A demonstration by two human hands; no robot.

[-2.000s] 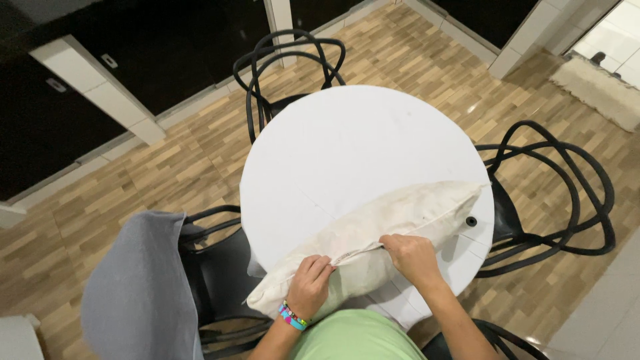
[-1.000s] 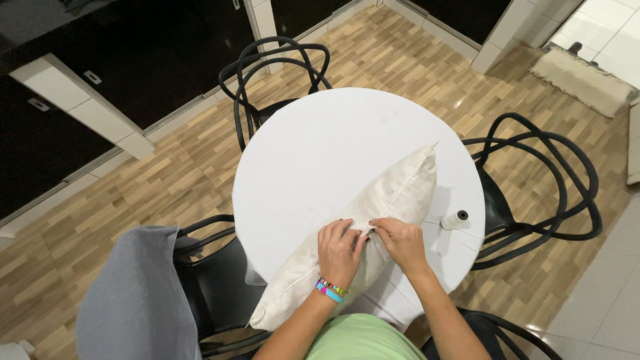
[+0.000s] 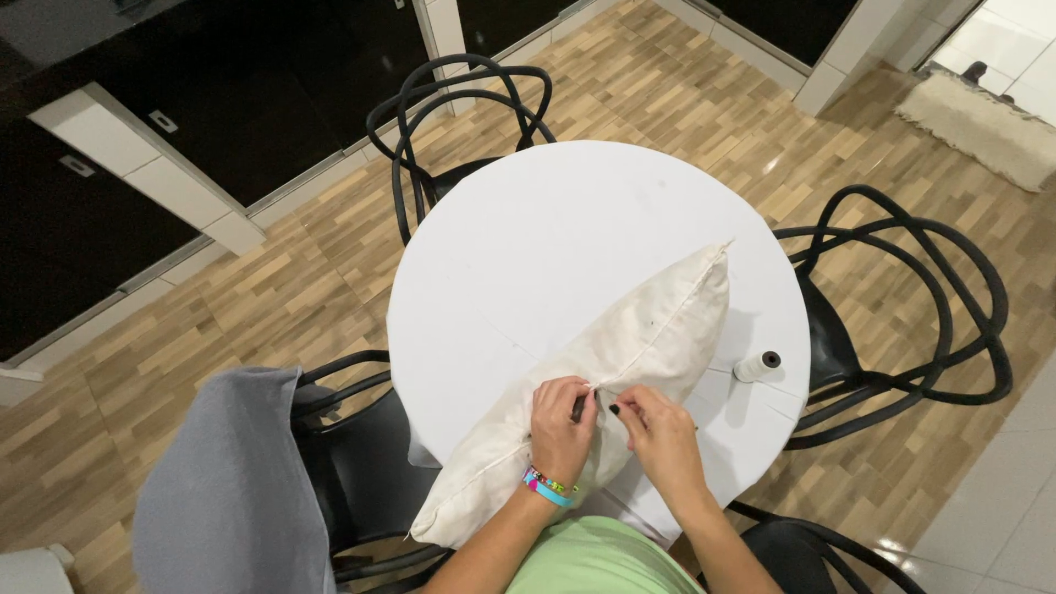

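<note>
A cream fabric cushion (image 3: pixel 660 330) stands edge-up across the near part of a round table with a white cover (image 3: pixel 528 247). Its seam runs along the top. My left hand (image 3: pixel 563 429), with colourful bracelets at the wrist, pinches the cushion's seam near its middle. Just to the right, my right hand (image 3: pixel 656 425) has thumb and forefinger pinched together close to the seam; whatever is between them is too small to make out. A spool of white thread (image 3: pixel 755 367) stands on the table to the right of the cushion.
Black chairs with looped backs surround the table, one at the far side (image 3: pixel 462 107) and one at the right (image 3: pixel 924 305). A grey cloth (image 3: pixel 235 478) hangs over the left chair. Beyond are dark cabinets (image 3: pixel 247 91) and a shaggy cream rug (image 3: pixel 978 128).
Since two seconds ago the cushion has turned, its far end now pointing further up the table. My right hand has come away slightly from the seam since one second ago.
</note>
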